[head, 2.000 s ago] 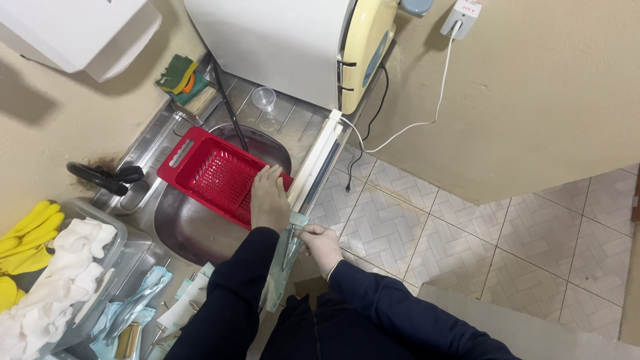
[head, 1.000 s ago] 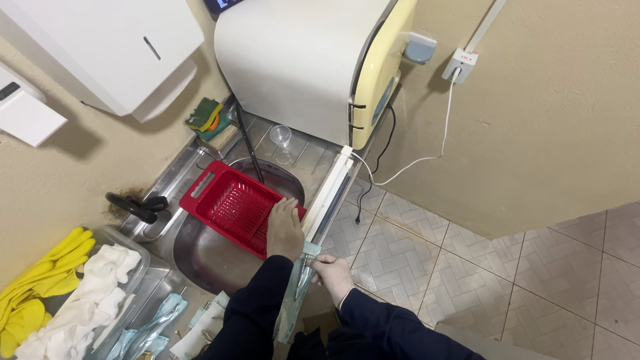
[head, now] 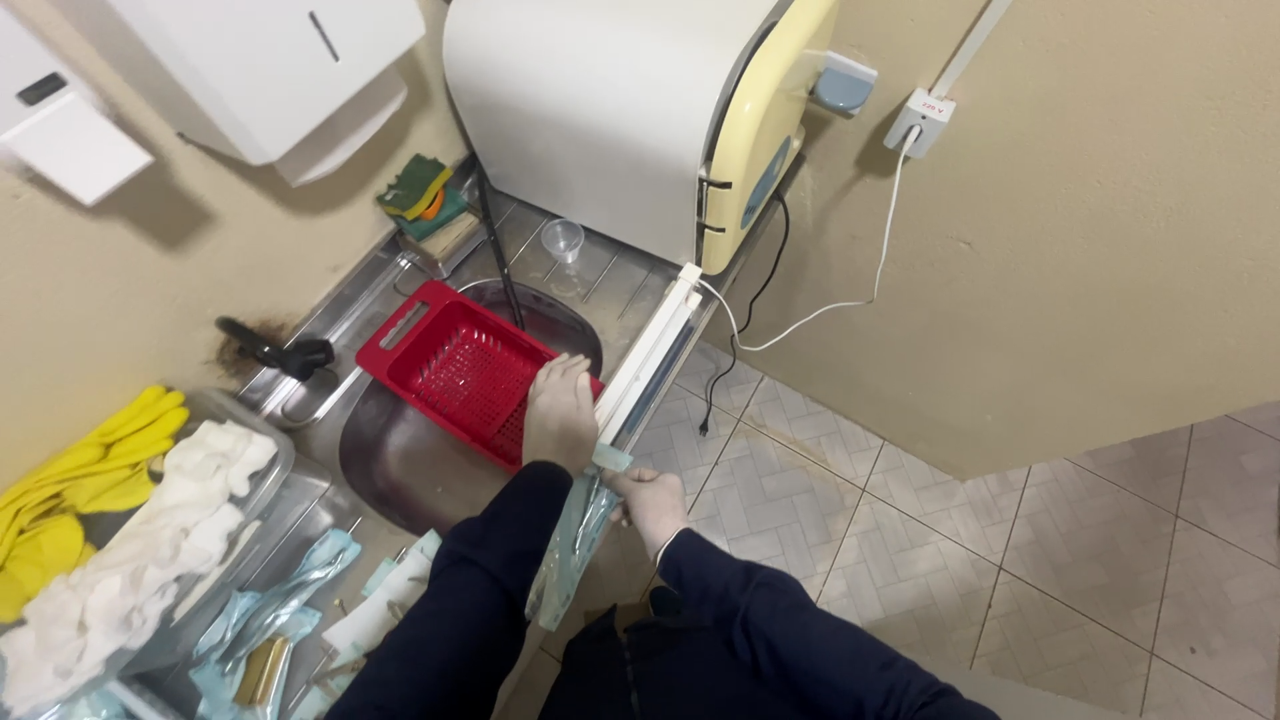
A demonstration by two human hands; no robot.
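My left hand, in a pale glove, lies with its fingers together on the near end of a long white bar device on the counter's front edge; its palm side is hidden. My right hand, also gloved, pinches the edge of a clear and light-blue sterilization pouch just beyond the bar's end. The pouch hangs down along the counter front, partly behind my left sleeve. A red plastic colander rests across the sink, beside my left hand.
A white and yellow autoclave stands on the counter beyond the steel sink. Several pouches lie at the lower left, near a bin of yellow and white gloves. A white cord runs to the wall outlet.
The view has shifted, showing more of the wall dispensers and the autoclave. Both hands stay at the near end of the white bar, with the pouch still in my right fingers.
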